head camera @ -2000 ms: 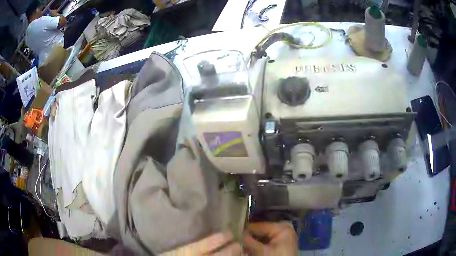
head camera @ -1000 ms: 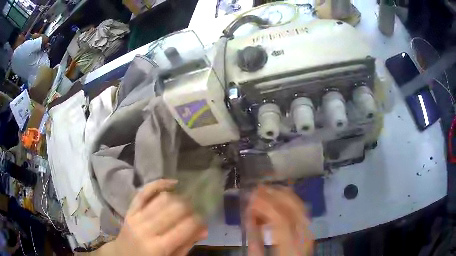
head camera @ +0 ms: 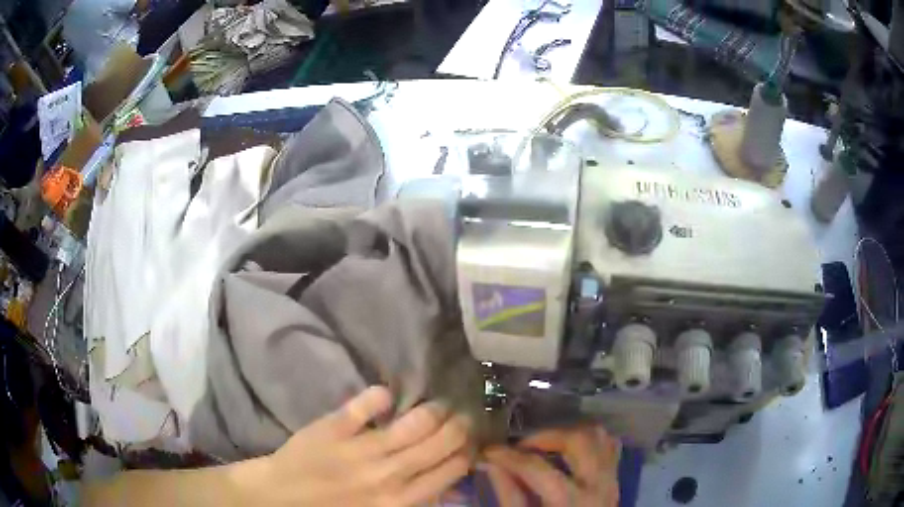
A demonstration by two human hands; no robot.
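Note:
The overlock machine (head camera: 694, 238) stands right of centre, its stickered cover over the needle area. Grey-brown cloth (head camera: 307, 317) lies bunched left of the machine, its edge close to the needle area. My left hand (head camera: 367, 456) lies on the front of this cloth, fingers spread and pressing it down. My right hand (head camera: 555, 467) is just below the needle area, fingers bent at the cloth's edge; blur hides whether it pinches the cloth. The fingertips of both hands are close together. The presser foot is mostly hidden.
White cut pieces (head camera: 144, 287) with ragged edges lie on the table's left. A blue pad (head camera: 630, 475) shows beside my right hand. A phone (head camera: 843, 337) lies at the right, thread cones (head camera: 765, 129) stand behind. An orange object (head camera: 62, 188) and cardboard are at far left.
The hands, blurred and apart a second ago, are now close together below the needle area. The green piece seen between them no longer shows clearly. The grey-brown cloth is bunched nearer the machine; the view has shifted.

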